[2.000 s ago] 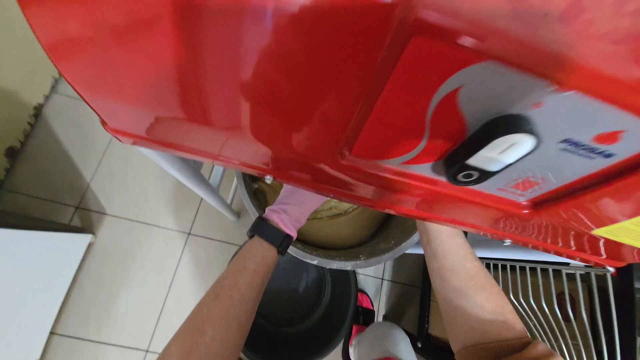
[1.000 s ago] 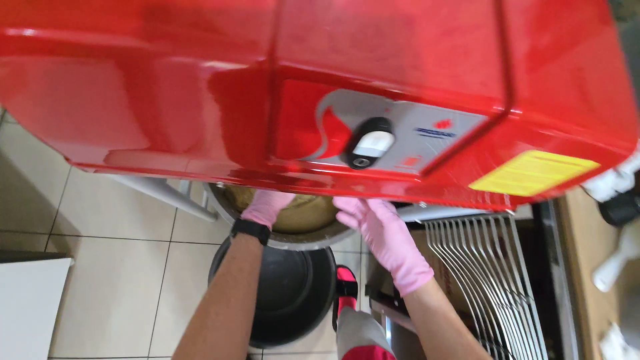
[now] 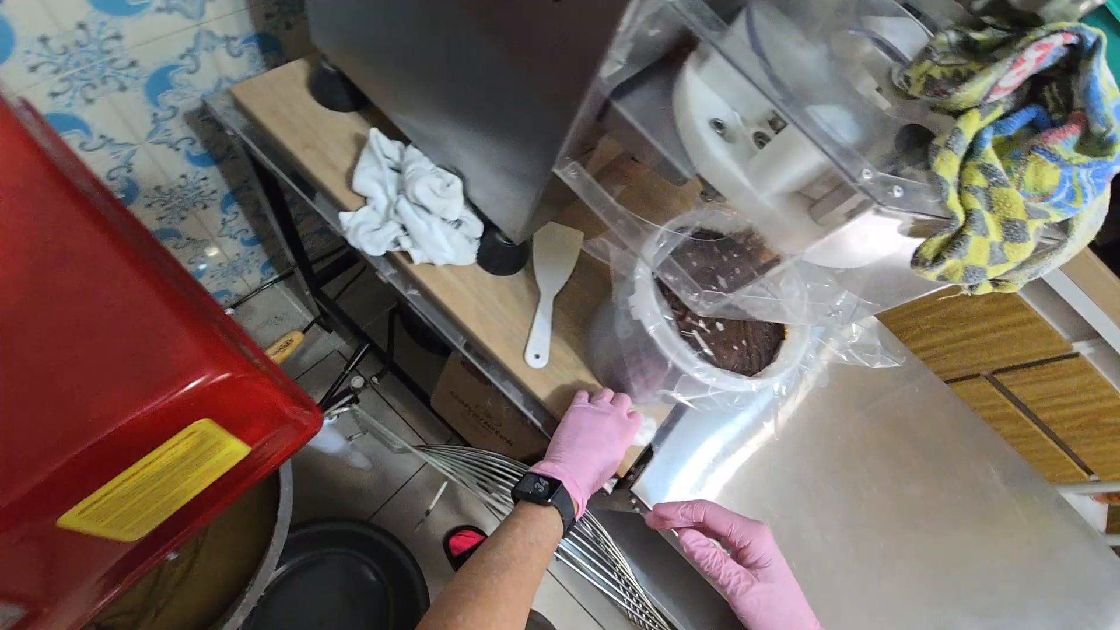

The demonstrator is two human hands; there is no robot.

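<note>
My left hand (image 3: pixel 595 446), in a pink glove with a black watch at the wrist, rests with curled fingers on the wooden tabletop (image 3: pixel 472 306) near its front edge. A small white item (image 3: pixel 646 430) lies beside its fingers; whether they hold anything is unclear. My right hand (image 3: pixel 739 560), also gloved in pink, is at the corner of the steel worktop (image 3: pixel 910 490), thumb and forefinger close together at a thin grey edge. A white plastic scraper (image 3: pixel 553 267) lies above my left hand. Nearby, a plastic-lined tub (image 3: pixel 661 328) holds a dark brown mass beneath a machine with a clear guard (image 3: pixel 612 201).
The red machine (image 3: pixel 175 350) stands at left, over a metal bowl (image 3: pixel 282 516) of tan dough. A black tub (image 3: pixel 337 577) is on the floor. Curved metal wires (image 3: pixel 490 468) extend below my left hand. A white cloth (image 3: pixel 416 201) and a patterned cloth (image 3: pixel 1006 166) lie farther back.
Both hands have moved from the bowl area under the red machine to the worktops' edges. The view has swung far to the right.
</note>
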